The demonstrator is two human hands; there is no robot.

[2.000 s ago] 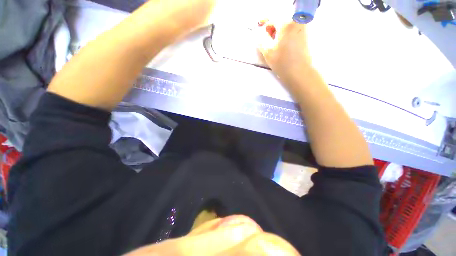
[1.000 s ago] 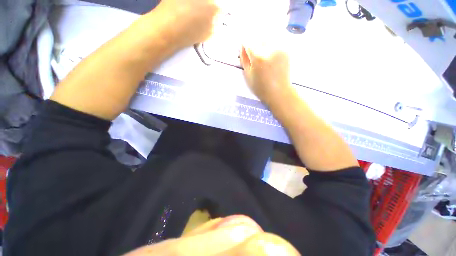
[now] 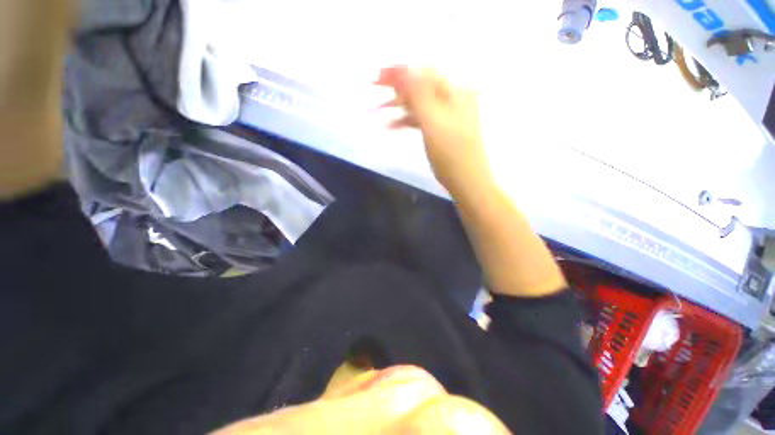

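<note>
My right hand (image 3: 429,106) is over the white sewing table (image 3: 527,110), blurred and overexposed. Its fingers point left and are apart, and no cloth shows in it. My left hand is out of the picture; only the left forearm shows, cut off at the top left edge. Dark grey garment cloth (image 3: 115,98) lies at the left, hanging past the table's end. A pale fabric piece (image 3: 204,81) lies with it on the table's left edge, and grey and pale cloth (image 3: 212,191) hangs below the edge.
The white machine head with blue lettering (image 3: 701,21) is at the top right. Near it are a blue-grey cylindrical part (image 3: 575,21) and black-handled shears (image 3: 650,38). A printed ruler (image 3: 637,238) runs along the front edge. Red baskets (image 3: 692,365) holding pale pieces are below right.
My left arm has swung out to the far left and its hand has left the picture. My right hand has lifted its fingers apart. The view has shifted, showing more grey cloth and red baskets.
</note>
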